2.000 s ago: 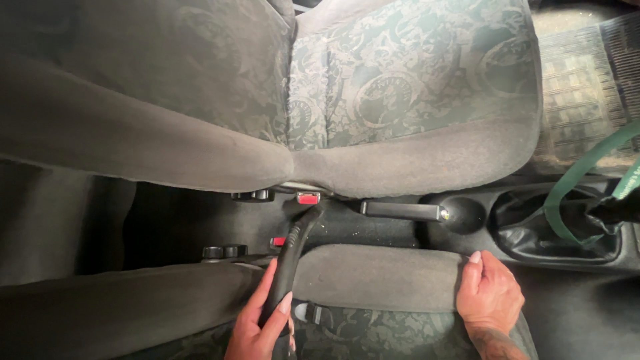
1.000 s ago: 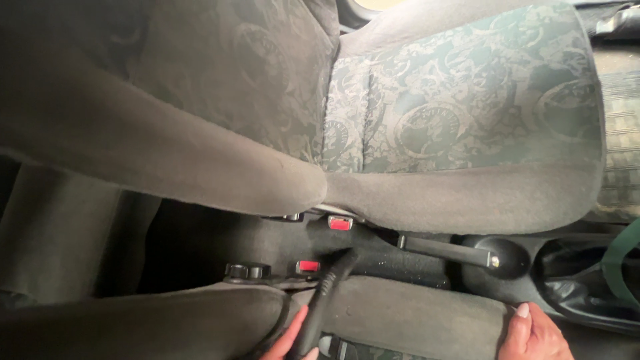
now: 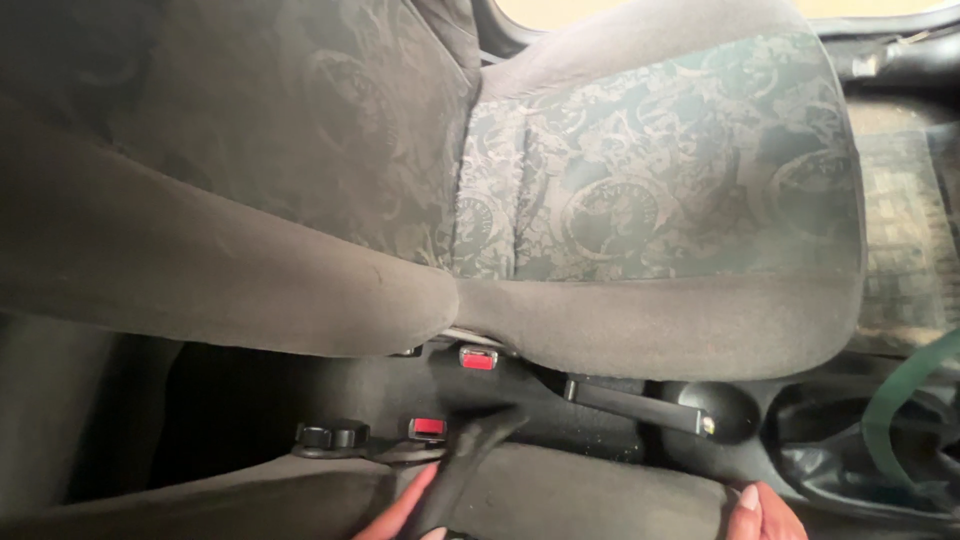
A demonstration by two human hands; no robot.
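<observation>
My left hand (image 3: 405, 510) is at the bottom edge, its fingers around a black plastic nozzle, seemingly a vacuum cleaner's crevice tool (image 3: 457, 469). The nozzle's tip points up and right into the gap between the two front seats, close to the near red seat belt buckle (image 3: 428, 428). A second red buckle (image 3: 478, 358) lies beside the far seat. My right hand (image 3: 763, 514) rests on the front edge of the near seat cushion (image 3: 600, 491), at the lower right. Most of both hands is cut off by the frame.
The far patterned fabric seat (image 3: 637, 187) fills the upper view. A handbrake lever (image 3: 637, 407) lies between the seats, left of a round cup recess (image 3: 720, 412). A green strap-like loop (image 3: 889, 420) is at the right. A black seat adjuster knob (image 3: 332, 435) sits at the near seat.
The view has shifted, bringing more of the far seat in. The nozzle stays in my left hand over the gap, and my right hand remains on the near seat's front edge.
</observation>
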